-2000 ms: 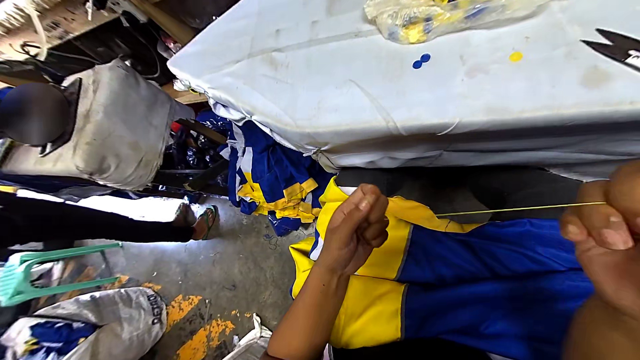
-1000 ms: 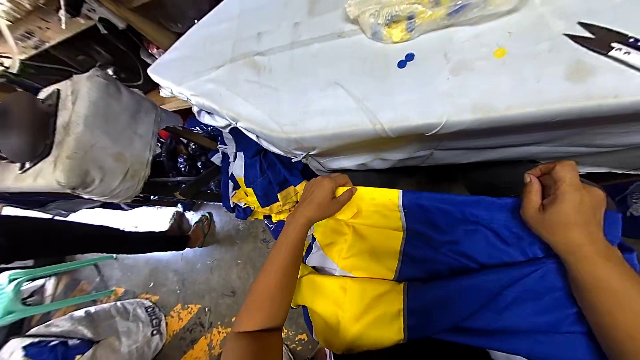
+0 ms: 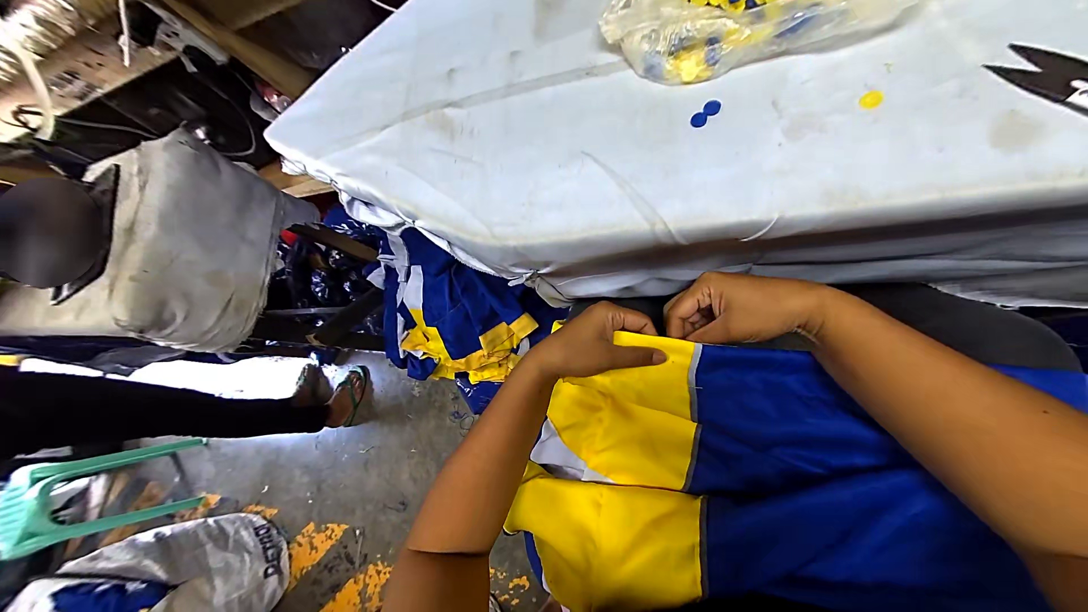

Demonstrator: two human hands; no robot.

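A blue and yellow fabric garment (image 3: 782, 433) lies across my lap, with grey piping between its colours and a bit of white lining showing. My left hand (image 3: 599, 340) pinches the upper edge of its yellow part, thumb on top. Close beside it, my right hand (image 3: 714, 310) is curled with thumb and fingertips together at the same edge, near the piping. Whether a thread is between the right fingertips is too small to tell.
Ahead stands a table with a pale cloth cover (image 3: 510, 153), bearing a plastic bag of pieces (image 3: 680, 51), blue discs (image 3: 705, 113), a yellow disc (image 3: 870, 99) and black-bladed snips (image 3: 1045, 81). More garments (image 3: 459, 297) hang at left. A person's foot (image 3: 347, 398) and green stool (image 3: 34, 501) are beyond.
Two seconds ago a yellow thread stretched to my right hand; it no longer plainly shows. My right hand has moved left, from the blue part to beside my left hand.
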